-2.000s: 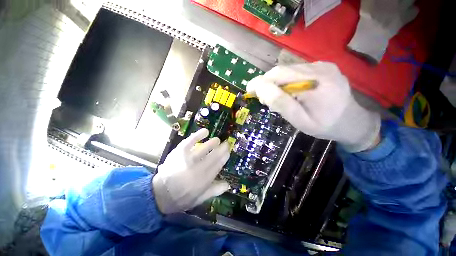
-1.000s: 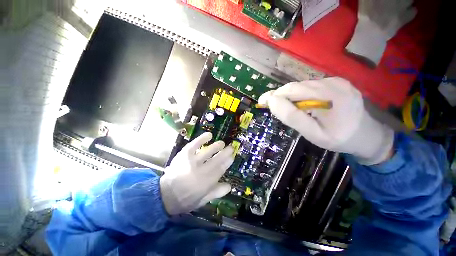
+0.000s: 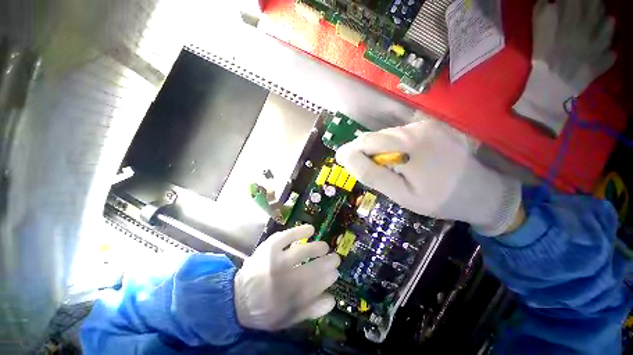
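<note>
A green circuit board [image 3: 354,229] crowded with parts lies in a black carrier in front of me. A row of yellow box capacitors [image 3: 336,177] stands near its far left corner. My gloved left hand [image 3: 288,279] rests over the board's near left part, fingers apart, with no tool in it. My gloved right hand [image 3: 427,170] is closed on a yellow stick tool [image 3: 390,159] above the board's far edge, by the green edge panel [image 3: 341,130]. The tool's tip is hidden by the hand.
A flat black plate [image 3: 201,118] and shiny metal lie left of the board, beside a toothed rail [image 3: 250,80]. Beyond, a red mat [image 3: 479,107] holds another circuit board [image 3: 375,41], a paper label [image 3: 474,38] and a spare glove [image 3: 566,59]. A blue cord [image 3: 570,139] crosses the mat.
The whole view has shifted, so the boards sit lower and more of the mat's board shows. My right hand has moved left relative to the board, now covering more of the edge panel, still holding the tool.
</note>
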